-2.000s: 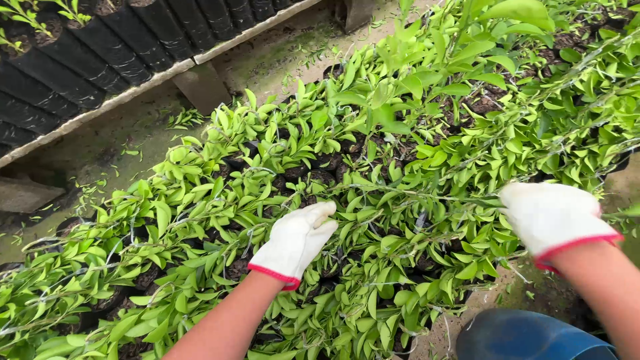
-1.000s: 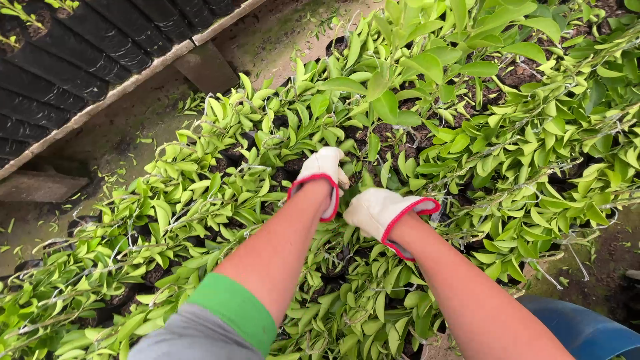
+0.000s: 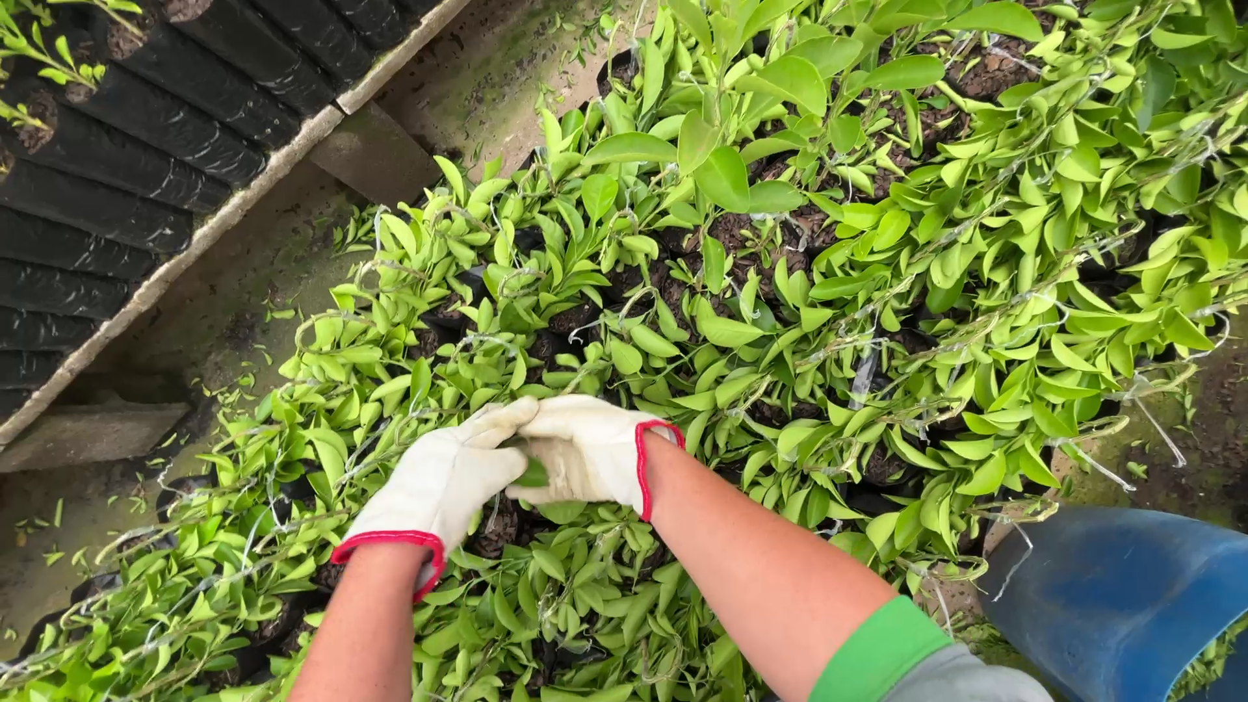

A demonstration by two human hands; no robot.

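Both hands wear white gloves with red cuffs and meet low over the dense rows of leafy seedlings [image 3: 604, 595]. My left hand [image 3: 444, 487] comes from the lower left, its fingertips touching those of my right hand [image 3: 580, 453]. A green leaf [image 3: 533, 473] shows between the two palms; whether either hand grips a stem is hidden. Around them, bent stems tied with clear plastic strips [image 3: 865, 375] run diagonally above black nursery bags of dark soil. A taller, larger-leafed shoot [image 3: 721, 175] stands beyond my hands.
A blue plastic container [image 3: 1102, 595] stands at the lower right, with cut greenery inside. At the upper left, black nursery bags [image 3: 136, 146] of seedlings sit behind a concrete edge [image 3: 244, 200]. A walkway [image 3: 244, 322] with scattered leaves lies between the rows.
My hands were far apart two seconds ago and came close together one second ago; now their fingertips meet, farther left over the plants. The blue container shows more fully.
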